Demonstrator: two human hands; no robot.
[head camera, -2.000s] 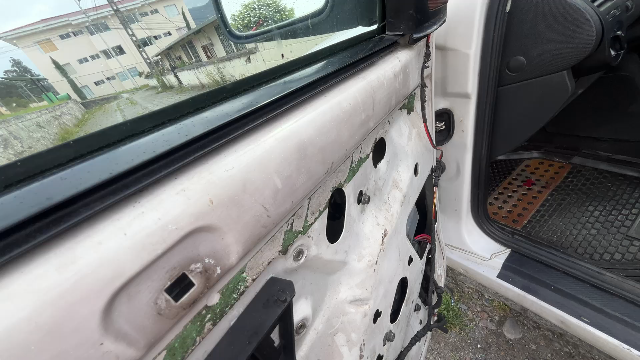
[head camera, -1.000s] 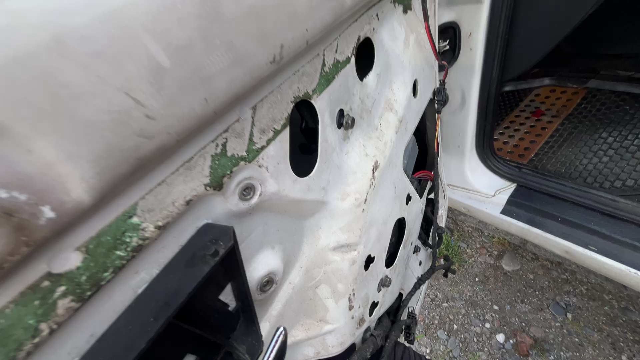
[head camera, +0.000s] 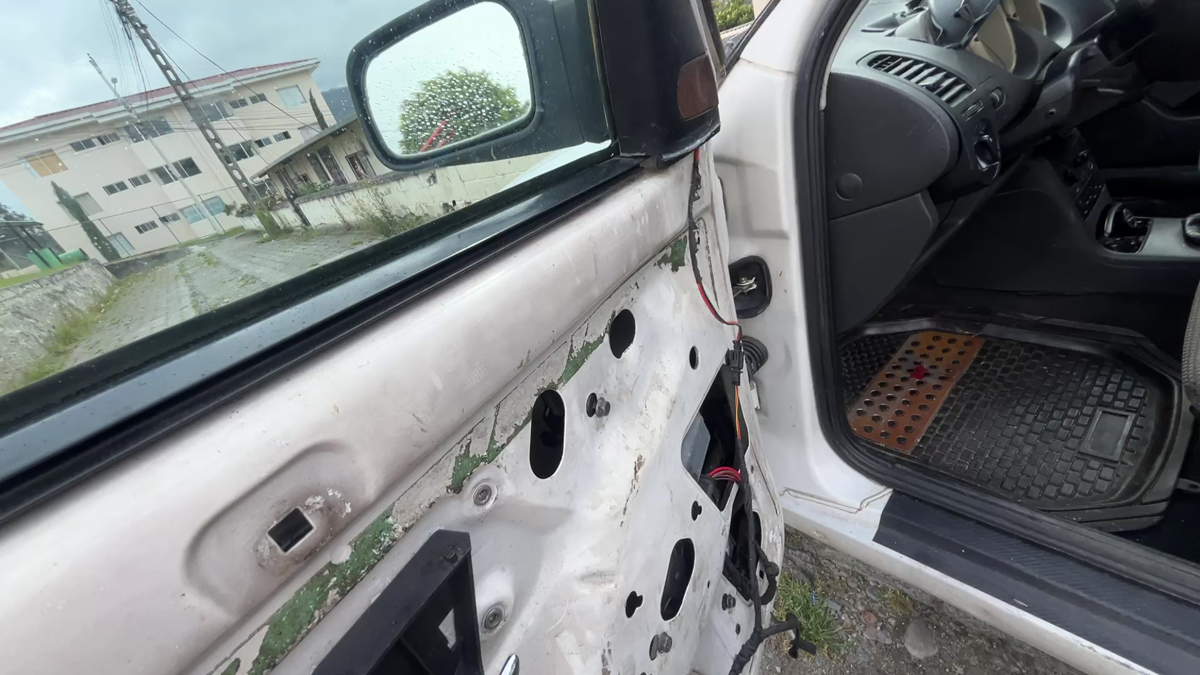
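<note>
Neither my left hand nor my right hand shows in the head view. A white car door (head camera: 581, 534) stands open with its inner metal panel bare, marked by oval and round holes, bolts and strips of green residue. A black plastic bracket (head camera: 412, 609) sits at the bottom on the panel. Beside it, the tip of a shiny metal part (head camera: 509, 665) just shows. A dark wiring harness (head camera: 741, 450) with red wires (head camera: 724, 474) runs down the door's hinge side. Above, the side mirror (head camera: 448, 82) is seen through the wet window.
To the right is the car's footwell with a black rubber floor mat (head camera: 1041, 422), beneath the dashboard (head camera: 881, 141). The door sill (head camera: 1012, 572) crosses the lower right. Gravel ground (head camera: 844, 628) lies below the door. Beyond the window stand a stone wall and a building (head camera: 141, 159).
The view has swung up from the lower door panel, bringing the window and side mirror back into sight. Nothing on the door has plainly changed.
</note>
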